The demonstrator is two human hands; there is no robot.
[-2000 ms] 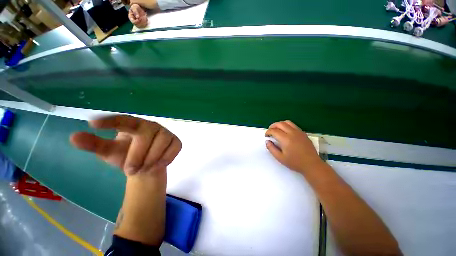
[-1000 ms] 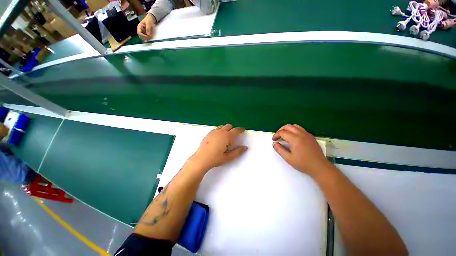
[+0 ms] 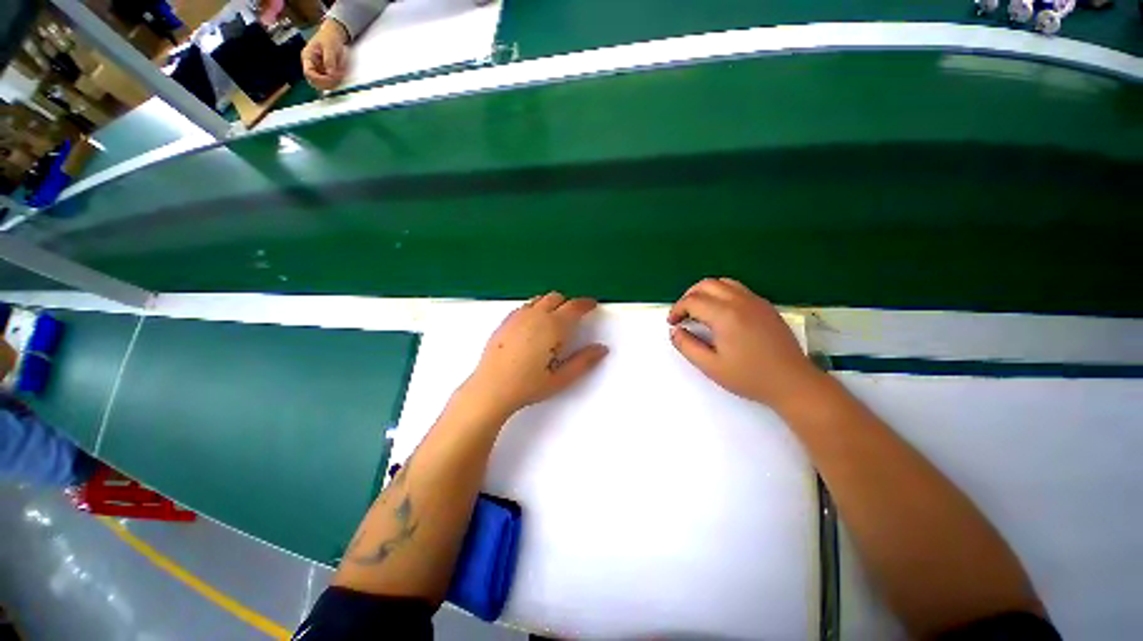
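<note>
A white work board point(image 3: 652, 501) lies in front of me. My left hand point(image 3: 539, 354) rests on its upper left part, fingers at the far edge, thumb apart, nothing seen in it. My right hand point(image 3: 730, 336) rests near the upper right corner, fingers curled, thumb near the index finger. A tiny pale spot shows at its fingertips; I cannot tell if it holds something. A blue zip case point(image 3: 486, 558) lies at the board's left edge, partly behind my left forearm.
A green conveyor belt point(image 3: 602, 188) runs beyond the board between pale rails. A green tabletop point(image 3: 251, 420) is to the left, a white surface point(image 3: 1003, 488) to the right. Another person's hand point(image 3: 326, 56) is across the belt. A red stool point(image 3: 138, 497) stands at the lower left.
My left hand was raised and open over the left side; it has come down onto the board. My right hand has stayed near the corner. The view has shifted slightly.
</note>
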